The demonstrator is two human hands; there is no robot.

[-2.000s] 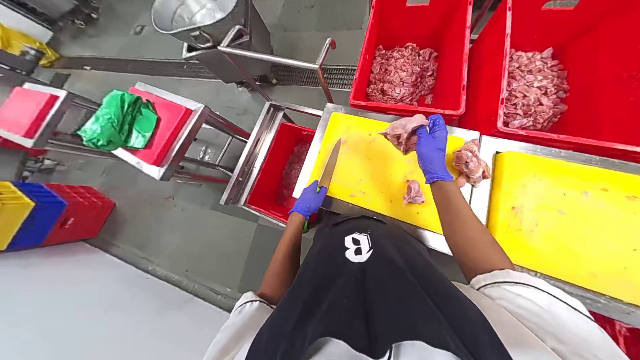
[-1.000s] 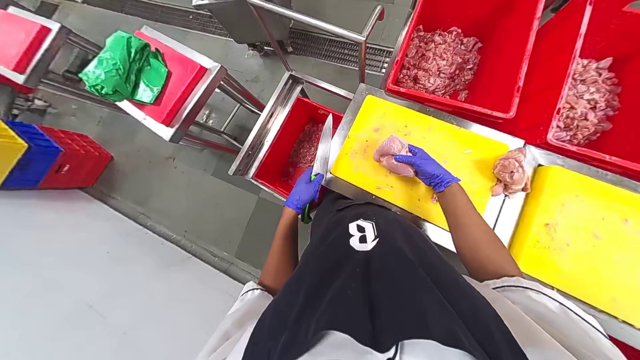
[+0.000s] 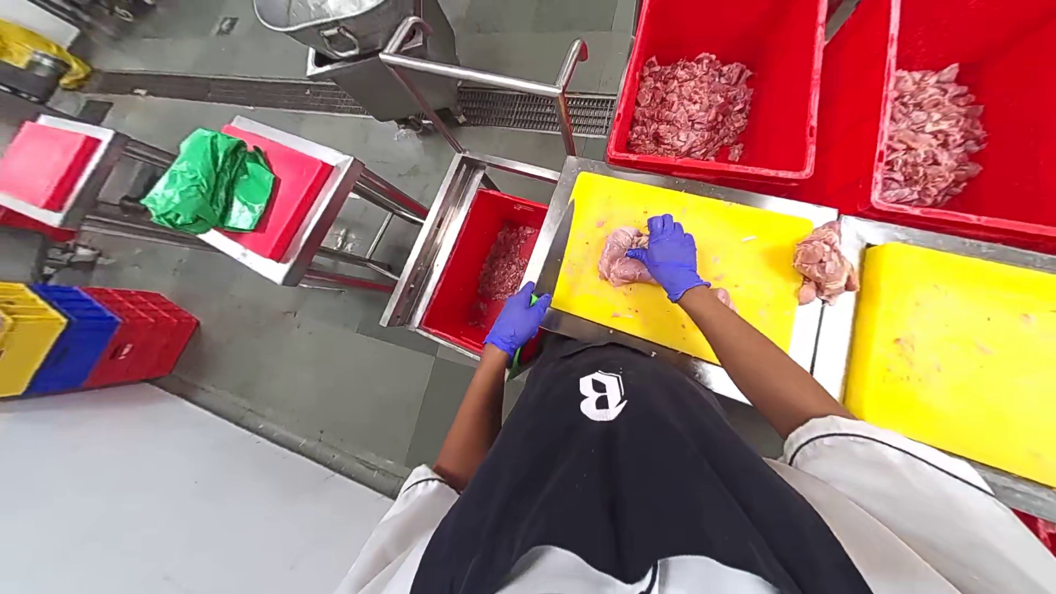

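My left hand (image 3: 518, 320), in a blue glove, is closed around the green handle of a knife (image 3: 554, 246); its blade points away from me along the left edge of the yellow cutting board (image 3: 767, 239). On that board lies a piece of raw meat (image 3: 617, 257), pale pink, and my right hand (image 3: 670, 254), also gloved in blue, grips its right side. A small bit of meat (image 3: 724, 299) shows beside my right wrist. Another lump of raw meat (image 3: 825, 261) rests on the metal rim at the board's right end.
Red bins (image 3: 784, 91) with cut meat stand beyond the board, and a smaller red bin (image 3: 450, 289) sits to its left. A second yellow board (image 3: 957, 355) lies at right. Farther left are a green plastic bag (image 3: 206, 181) on a red board and stacked crates (image 3: 136, 338).
The knife blade has come from over the small red bin to the board's left edge. Two seconds ago my right hand held meat near the board's far right corner; now it holds meat at the left.
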